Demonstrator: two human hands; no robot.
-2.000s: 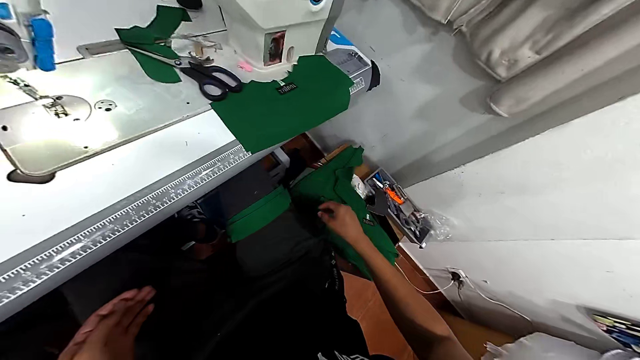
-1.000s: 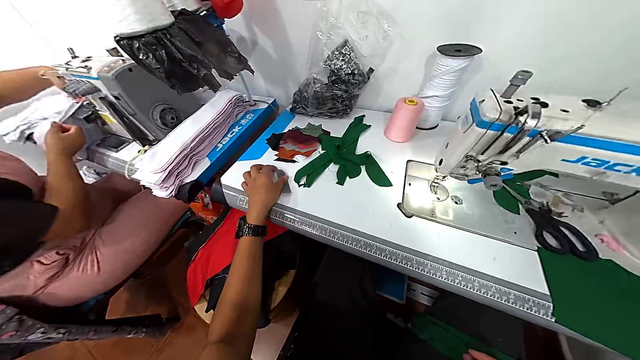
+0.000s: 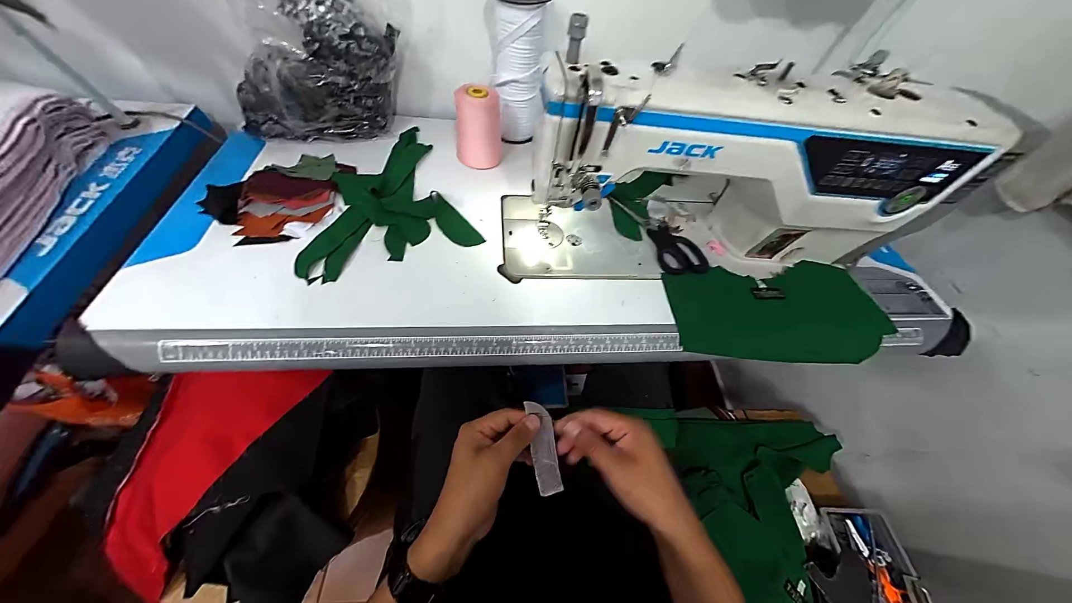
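My left hand (image 3: 490, 465) pinches a narrow strip of pale grey fabric (image 3: 546, 459) between thumb and finger, over my lap. My right hand (image 3: 615, 456) is at the strip's right side, slightly blurred, its thumb and fingertips bent together; whether it grips the strip I cannot tell. Above my hands, the Jack sewing machine (image 3: 779, 159) stands on the white table with its needle area lit. Black-handled scissors (image 3: 677, 249) lie beside its bed. A green fabric panel (image 3: 775, 322) with a small dark label hangs slightly over the front edge.
Green strips (image 3: 394, 197) and mixed fabric scraps (image 3: 285, 201) lie on the table near a pink thread cone (image 3: 478, 126) and a white spool (image 3: 519, 71). A ruler tape (image 3: 419, 346) runs along the edge. Green fabric (image 3: 745, 486) and a tool tray (image 3: 871, 544) are at lower right.
My left hand has left the tabletop near the scraps and now holds the grey strip over my lap. My right hand has come up beside it. The view has swung right since one second ago.
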